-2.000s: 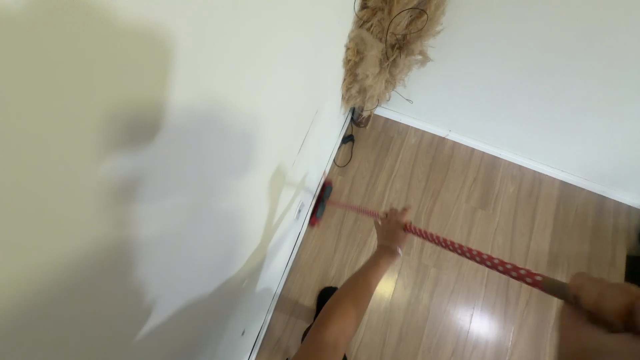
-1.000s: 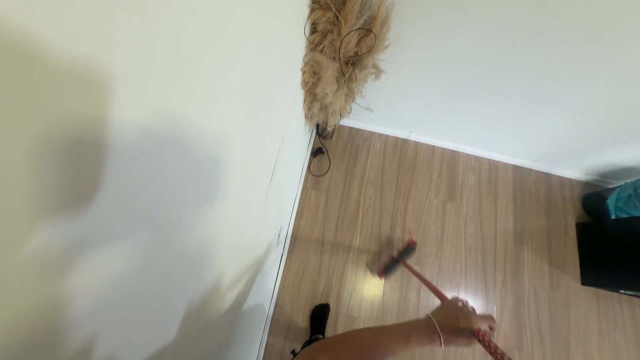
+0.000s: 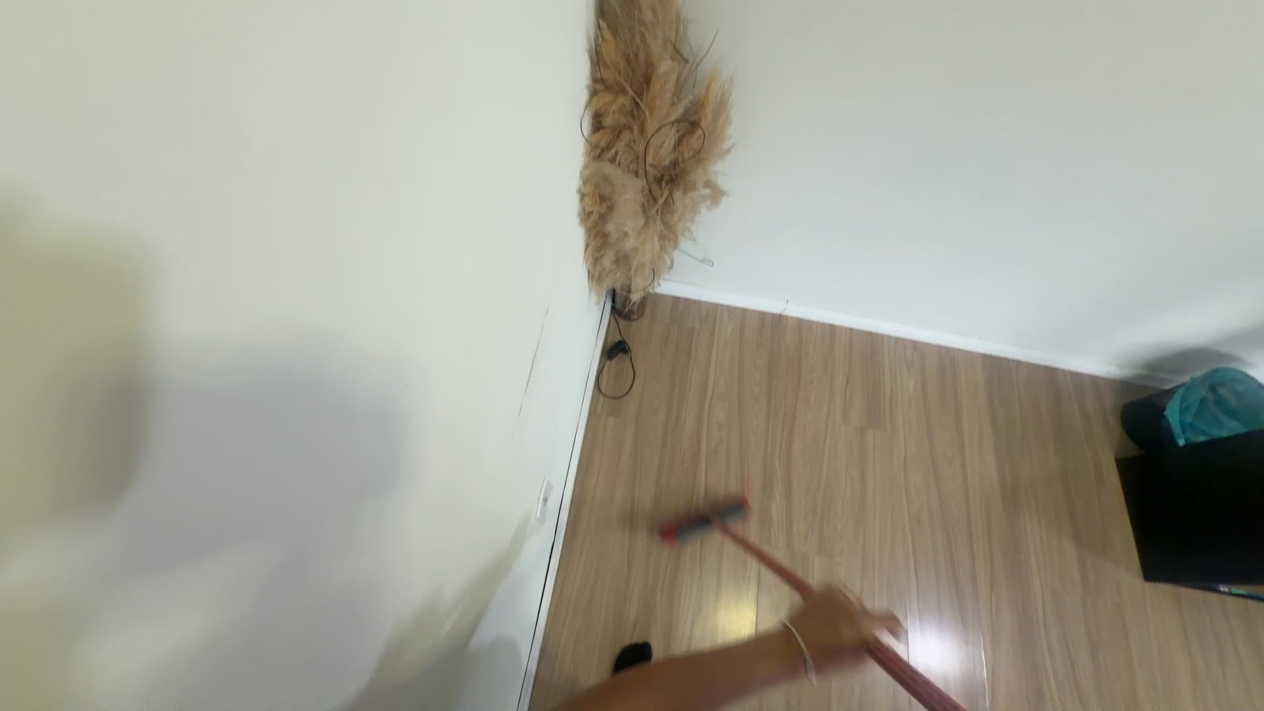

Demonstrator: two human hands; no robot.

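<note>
My left hand (image 3: 839, 622), with a thin band at the wrist, is closed around the red patterned handle of a broom (image 3: 706, 519). The broom's red and dark head lies low over the wood-look floor (image 3: 810, 434), left of the hand, and looks blurred. From the hand the handle runs down to the bottom edge of the view. My right hand is out of view.
Dried pampas grass (image 3: 642, 178) stands in the corner, with a black cable (image 3: 616, 370) on the floor beside it. A wall outlet (image 3: 544, 501) is at left. A black box-like object (image 3: 1195, 509) and a bin with a teal bag (image 3: 1215, 405) stand at right. A dark shoe (image 3: 632, 656) shows below.
The broom head was by the left wall two seconds ago, then out on the floor, and is now on the floor nearer that wall again. My right hand has left the view.
</note>
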